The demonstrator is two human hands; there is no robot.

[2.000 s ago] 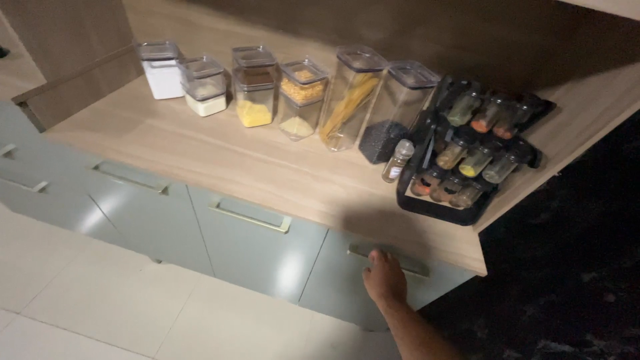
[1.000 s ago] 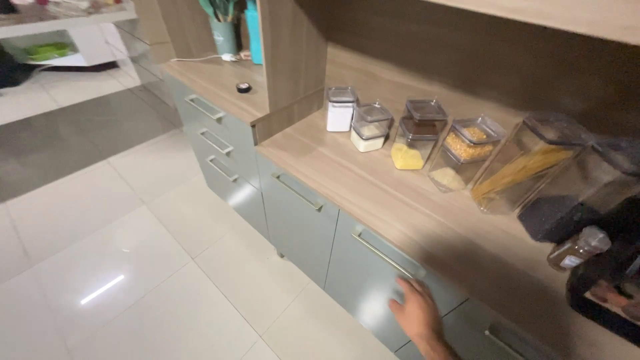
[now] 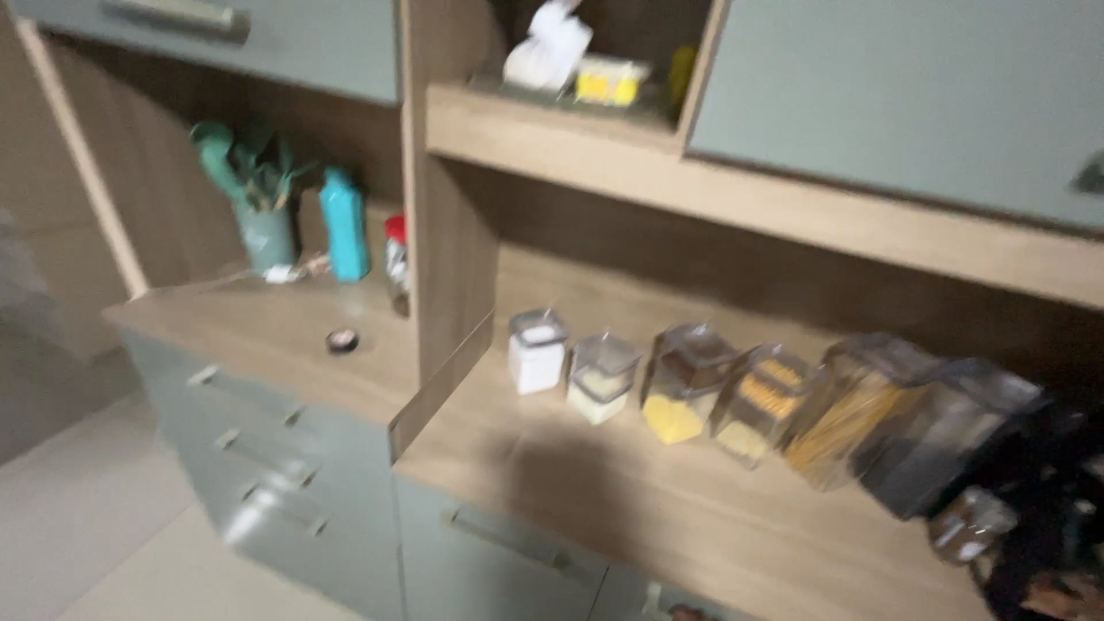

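Only the fingertips of my right hand (image 3: 693, 613) show at the bottom edge, beside the metal handle (image 3: 653, 599) of a grey-green cabinet front; whether they grip it cannot be told. My left hand is out of view. On the wooden counter above stand clear lidded containers: one with white contents (image 3: 538, 362), a short one with pale contents (image 3: 599, 388), stacked ones with yellow contents (image 3: 674, 418), stacked ones with orange grains (image 3: 770, 388), a tall one with spaghetti (image 3: 849, 423) and a tall one with dark contents (image 3: 918, 457). The picture is blurred.
A small spice jar (image 3: 970, 526) stands beside a black rack (image 3: 1056, 483). On the left counter are a utensil holder (image 3: 266, 237), a turquoise bottle (image 3: 344, 228), a red-lidded jar (image 3: 397, 259) and a small round object (image 3: 341, 341). An upper shelf edge (image 3: 569, 129) overhangs the containers.
The view has swung left and up. My right hand was at a cabinet handle at the right, then by one further left; now only its fingertips show.
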